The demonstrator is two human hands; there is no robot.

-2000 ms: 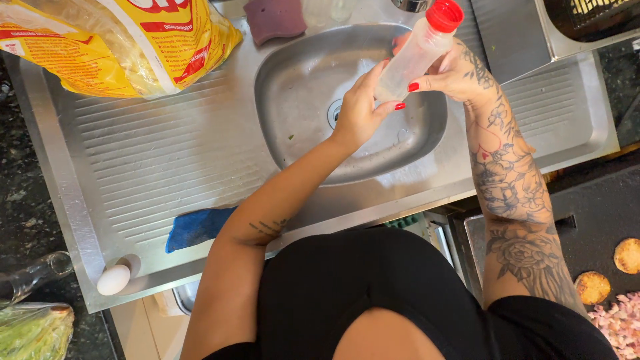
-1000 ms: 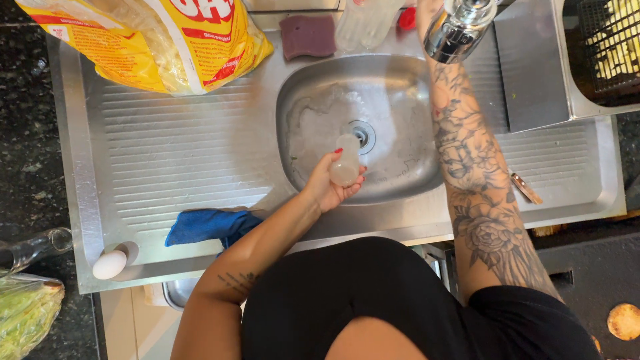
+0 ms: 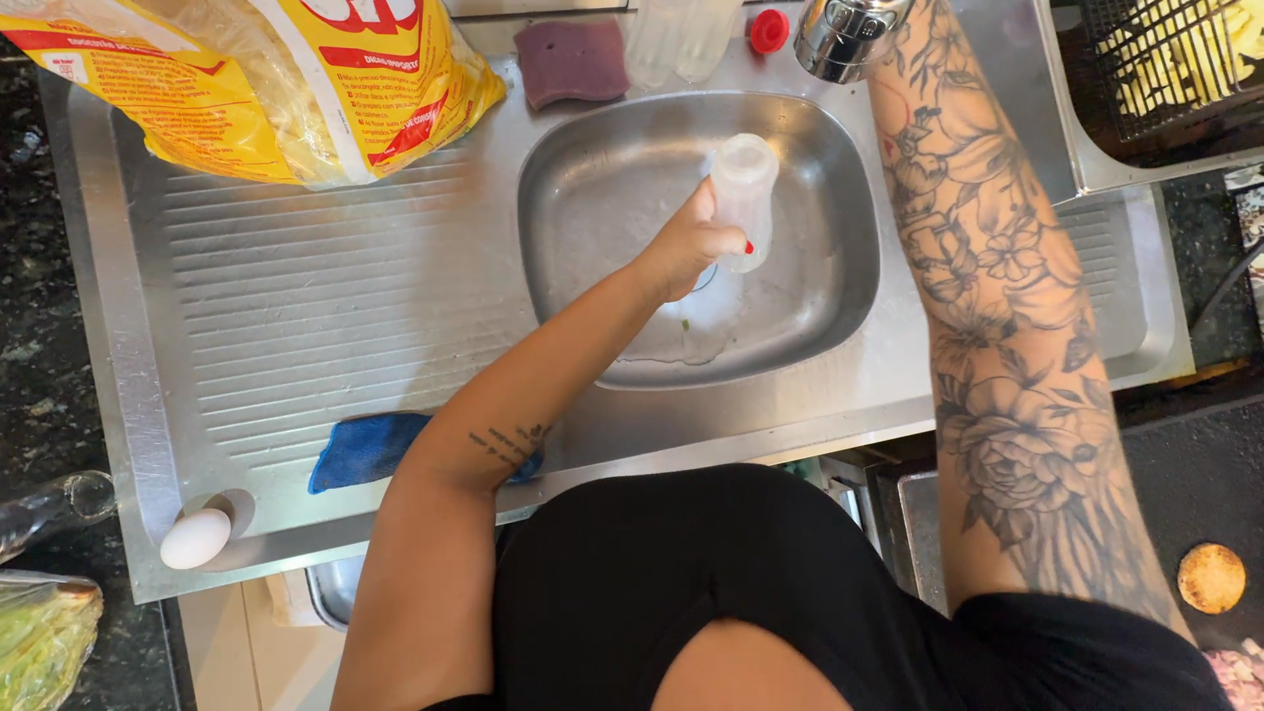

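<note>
Over the steel sink basin [image 3: 612, 237], my left hand [image 3: 691, 242] grips a translucent plastic squeeze bottle [image 3: 746, 197] with its uncapped mouth toward the top of the view. My right arm reaches past the chrome faucet [image 3: 844, 35] at the top edge, and that hand is hidden or out of frame. A red screw cap [image 3: 769, 31] lies left of the faucet, beside more clear plastic bottles [image 3: 683, 38]. A purple sponge [image 3: 572, 61] rests behind the basin.
A yellow plastic bag [image 3: 415, 89] stands on the ribbed drainboard [image 3: 296, 286]. A blue cloth [image 3: 367, 449] and a white egg [image 3: 196, 538] are near the front edge. Bagged greens [image 3: 44, 632] lie at left. At right are a fryer basket [image 3: 1165, 59] and a griddle [image 3: 1205, 474] with a browned round [image 3: 1212, 578].
Two seconds ago both hands held a red-capped bottle; now the left hand alone holds an uncapped one. The right hand has moved up toward the faucet. The held bottle has turned upright since one second ago.
</note>
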